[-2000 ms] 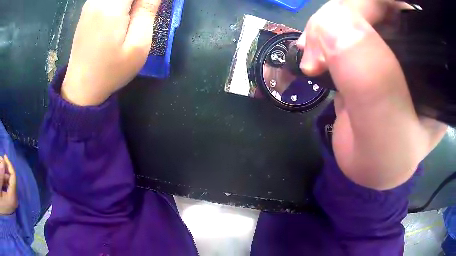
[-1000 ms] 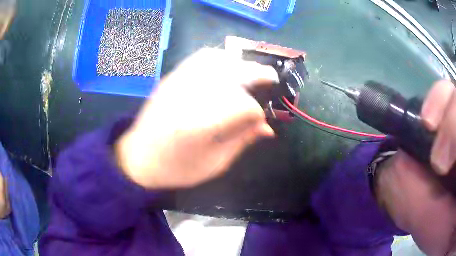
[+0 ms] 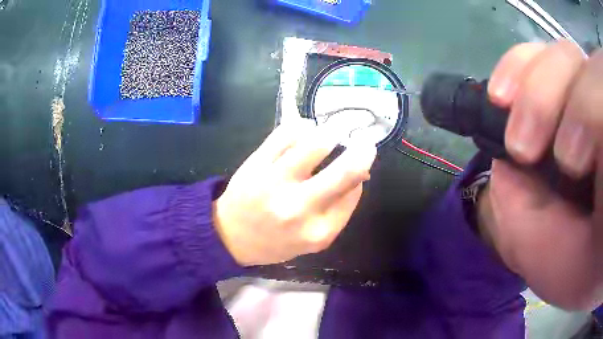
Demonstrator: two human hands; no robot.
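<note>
The round unit [image 3: 357, 99] lies face up in the square fixture [image 3: 291, 79], with a dark rim and a glaring white and green face. Red and black lead wires [image 3: 433, 154] run from its lower right side. My left hand [image 3: 297, 192] is over the unit's lower left part, fingers bent and close together at the face; whether they grip anything is not clear. My right hand [image 3: 549, 132] is closed around the black electric screwdriver [image 3: 456, 106], held nearly level at the unit's right. Its thin bit points left and overlaps the rim in view; contact cannot be told.
A blue screw bin [image 3: 149, 110] full of small grey screws stands at the upper left. A second blue bin [image 3: 330, 9] is cut off by the top edge. Pale rails [image 3: 539, 20] run at the upper right. A person's blue sleeve [image 3: 26, 271] shows at the lower left.
My left hand went from the screw bin to the fixture. The fixture looked partly uncovered one second ago; now the unit lies in it, bright face up. The screwdriver has moved left, closer to the unit.
</note>
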